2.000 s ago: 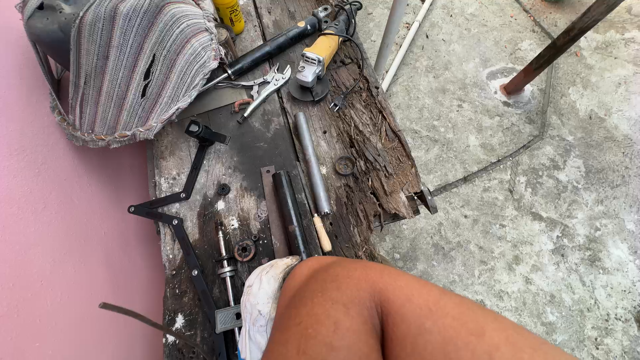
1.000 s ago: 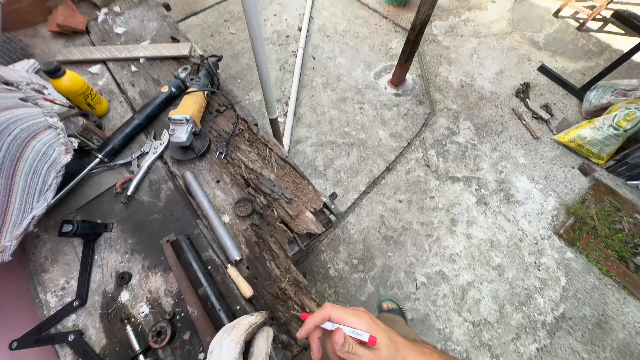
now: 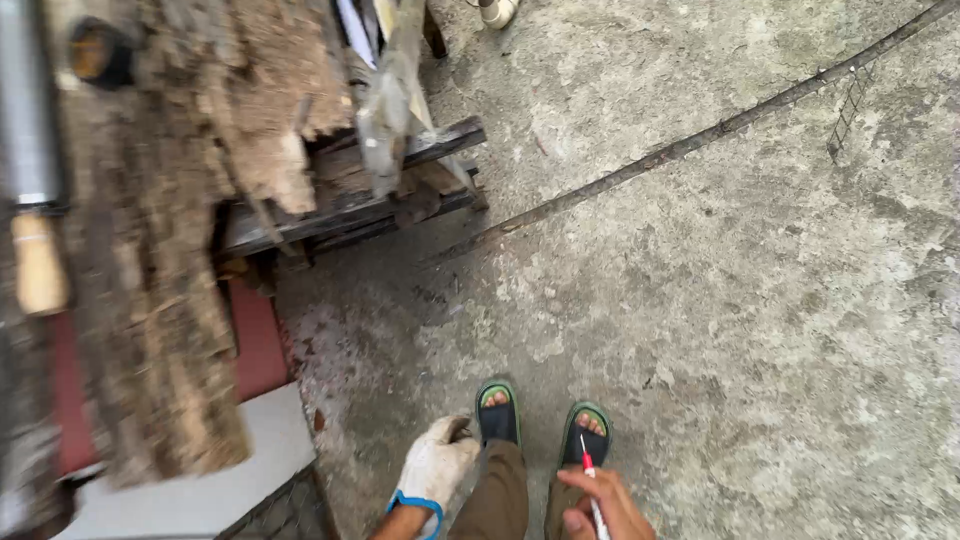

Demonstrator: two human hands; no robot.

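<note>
My left hand (image 3: 439,461) wears a white work glove with a blue cuff. Its fingers are curled, and whether they hold anything cannot be made out. Bare, my right hand (image 3: 611,502) holds a red and white marker pen (image 3: 589,466) with its thin tip pointing up and away from me. Both hands are low in the view, above my legs and sandals. At the far left a grey metal tube (image 3: 30,112) and a wooden handle (image 3: 39,266) lie blurred on the worn bench, near a dark ring (image 3: 97,52).
The rotten wooden bench (image 3: 165,300) fills the left side, with splintered boards (image 3: 450,142) jutting from its end. A concrete floor (image 3: 712,285) with a long dark groove (image 3: 660,157) stretches to the right. My sandals (image 3: 498,412) stand on it. A white panel (image 3: 247,442) is below the bench.
The view has swung to the right and down. The gloved left hand, partly in sight one second ago, now shows whole. The marker has stayed in my right hand since then.
</note>
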